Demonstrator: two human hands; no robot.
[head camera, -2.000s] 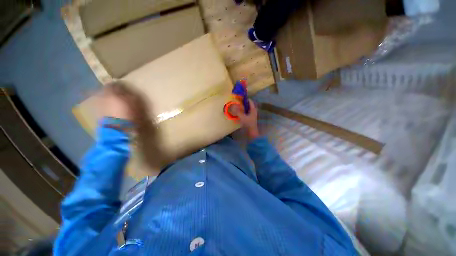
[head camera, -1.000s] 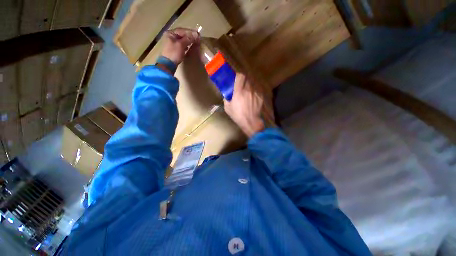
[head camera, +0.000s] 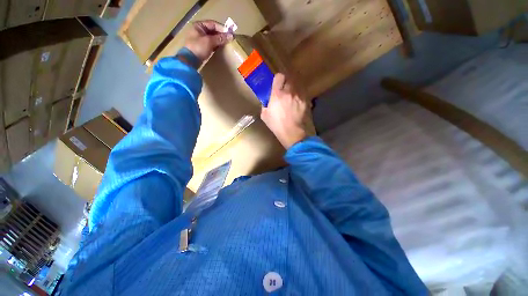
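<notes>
My right hand (head camera: 286, 110) is closed around the blue and orange tape dispenser (head camera: 258, 77), held over the carton. My left hand (head camera: 204, 39) pinches a small crumpled end of clear tape (head camera: 230, 26) between thumb and fingers, up and left of the dispenser. A faint clear strip shows near the dispenser's orange end; whether it joins the pinched end I cannot tell. The tan carton (head camera: 223, 95) lies beneath both hands, with a shiny tape strip (head camera: 242, 124) along its seam. The dispenser's roll is hidden.
A pale wooden pallet (head camera: 341, 40) lies beyond the carton. Another carton (head camera: 159, 26) is at upper left. Labelled cartons (head camera: 43, 75) are stacked at far left, with one carton (head camera: 87, 151) below them. White wrapped goods (head camera: 428, 191) and a brown strip (head camera: 457, 115) are at right. An ID badge (head camera: 211, 185) hangs from my smock.
Since two seconds ago, my left hand has moved up and forward and the dispenser is raised nearer my view. In the last second both hands have shifted only slightly.
</notes>
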